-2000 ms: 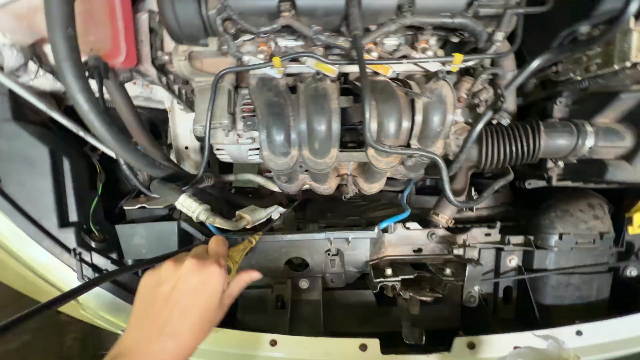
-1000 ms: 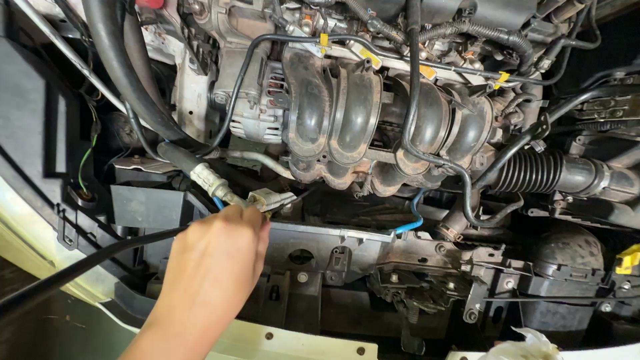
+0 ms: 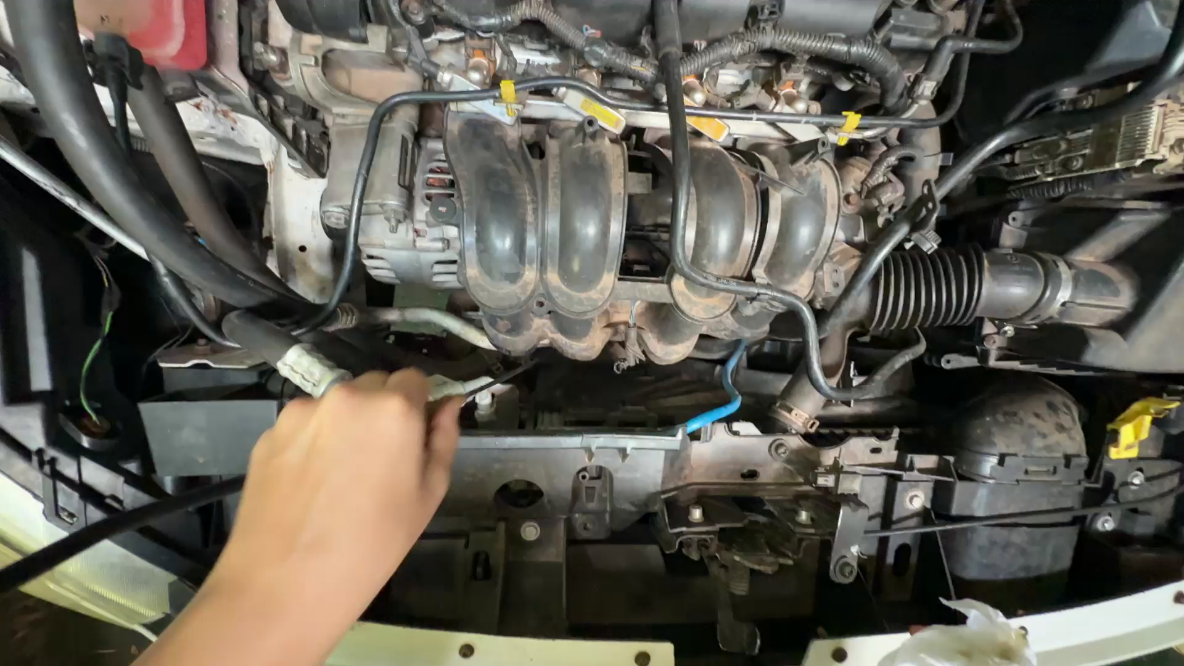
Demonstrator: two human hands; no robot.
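Note:
My left hand point(image 3: 347, 481) comes in from the lower left, back up, its fingers closed around the grip of a tool, which they hide. The tool's thin dark shaft point(image 3: 504, 377) sticks out past the fingers, up and to the right, toward the gap below the intake manifold point(image 3: 585, 222). Right at the knuckles is a metal pipe fitting point(image 3: 313, 368) on a dark hose; its pale far part point(image 3: 449, 386) shows beyond the fingers. My hand hides the middle of this fitting. The front crossmember point(image 3: 573, 462) lies to the right of my hand. My right hand is not in view.
A blue hose point(image 3: 721, 398) rises behind the crossmember. A black cable point(image 3: 120, 532) runs in from the left to behind my wrist. A ribbed air intake hose point(image 3: 930, 289) is at the right. Crumpled white material point(image 3: 971, 638) lies on the pale front body edge at the lower right.
Two seconds ago my left thumb was held out and a yellow part showed beside it; now the fingers and thumb are closed and that part is hidden. The view has shifted.

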